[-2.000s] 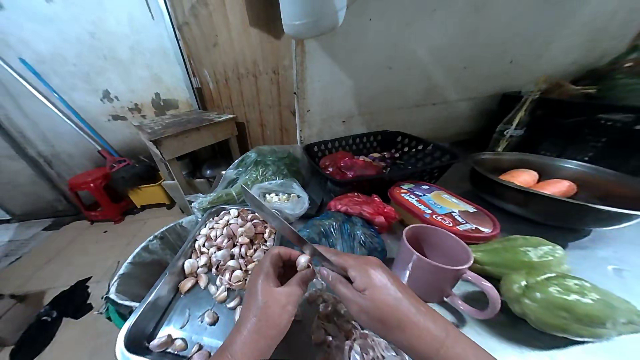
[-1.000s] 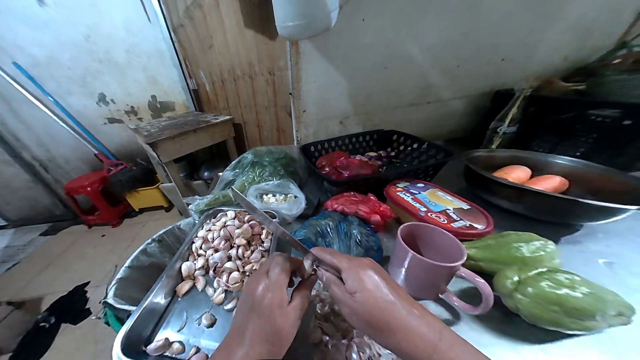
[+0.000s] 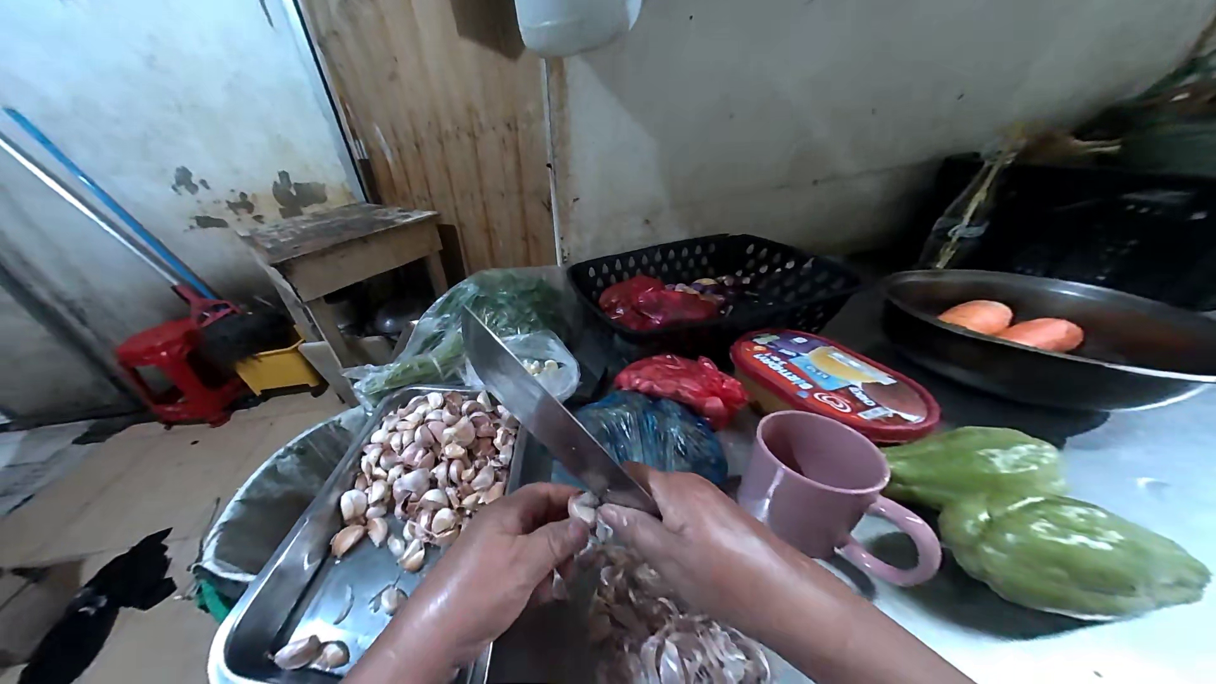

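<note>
My right hand [image 3: 689, 522] is closed on a large kitchen knife [image 3: 551, 413], its blade pointing up and to the left. My left hand [image 3: 527, 546] pinches a garlic clove [image 3: 583, 507] against the heel of the blade, by my right thumb. Left of my hands lies a metal tray [image 3: 275, 579] with a heap of unpeeled garlic cloves [image 3: 437, 465] and a few loose ones near its front end. Beneath my hands is a pile of garlic skins [image 3: 665, 627], partly hidden by my wrists. The knife's handle is hidden in my right hand.
A pink mug [image 3: 807, 484] and green chayotes [image 3: 1064, 551] stand close on the right. Behind are a red-lidded tub [image 3: 836, 380], a dark pan [image 3: 1035, 356] with orange vegetables, a black basket [image 3: 817, 294] and bagged greens [image 3: 503, 304]. A lined bin [image 3: 275, 494] stands left of the tray.
The knife blade has tilted more steeply upward since the last earlier frame. Both hands stay close together over the skins, and the clove between them shows more plainly now.
</note>
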